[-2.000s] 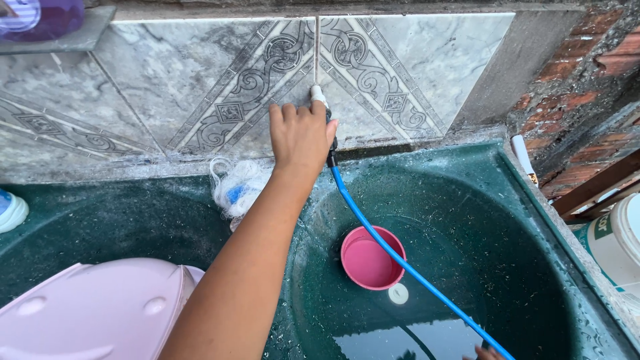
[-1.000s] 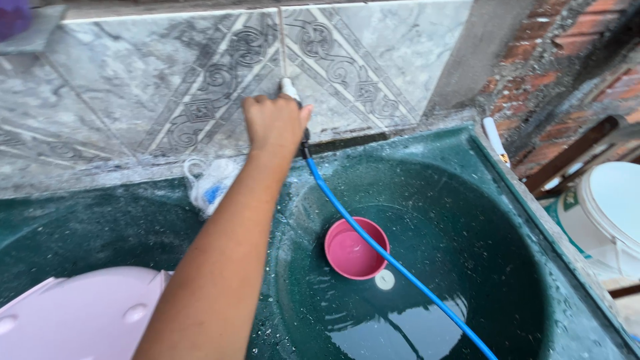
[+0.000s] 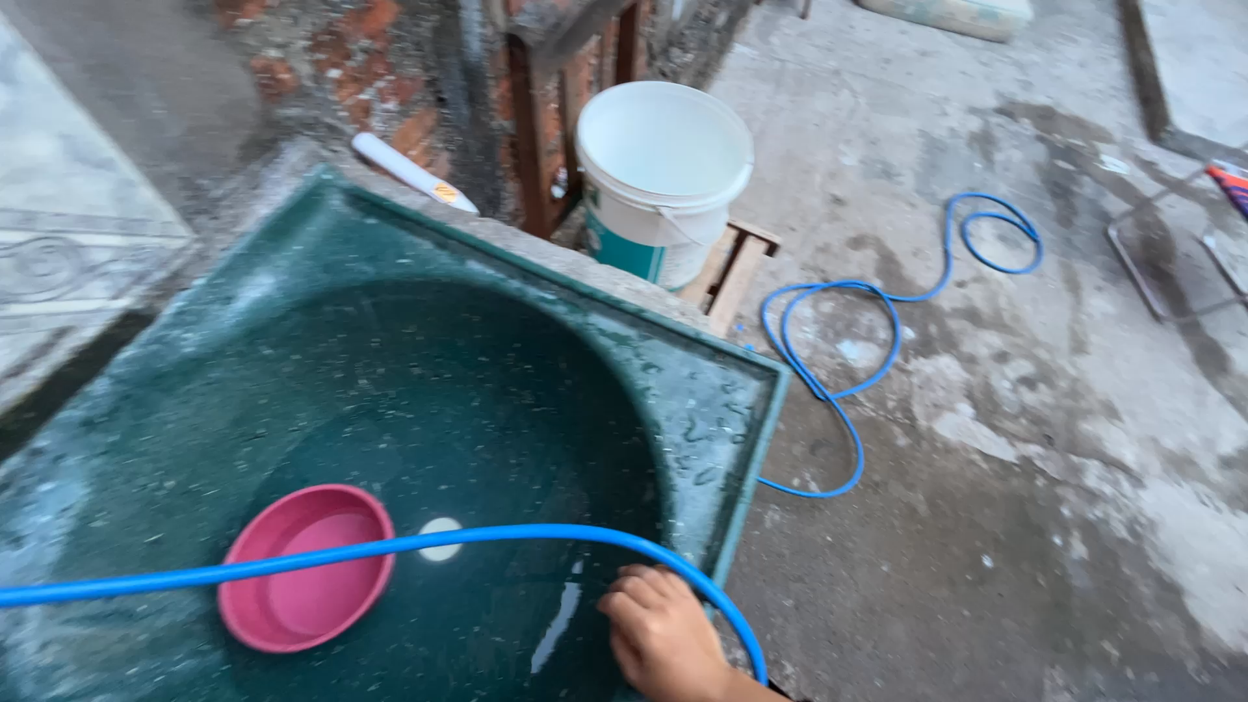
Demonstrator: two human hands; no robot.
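My right hand is at the bottom, over the near right part of a green basin. Its fingers are curled, and whether anything is inside them is hidden. Beside its knuckles and wrist a blue hose arches and runs left across the basin, passing over a pink plastic bowl. The bowl sits in the basin, left of a round white disc, with shallow water about it. My left hand is out of view.
Beyond the basin's edge stands a white plastic bucket on wooden slats. A white tube-like object lies on the ledge by the brick wall. Loops of blue hose lie on the concrete floor, left of a metal frame.
The view has swung right, onto the floor. My left hand, earlier at the white tap end by the tiled wall, is out of view. My right hand now shows clearly beside the hose.
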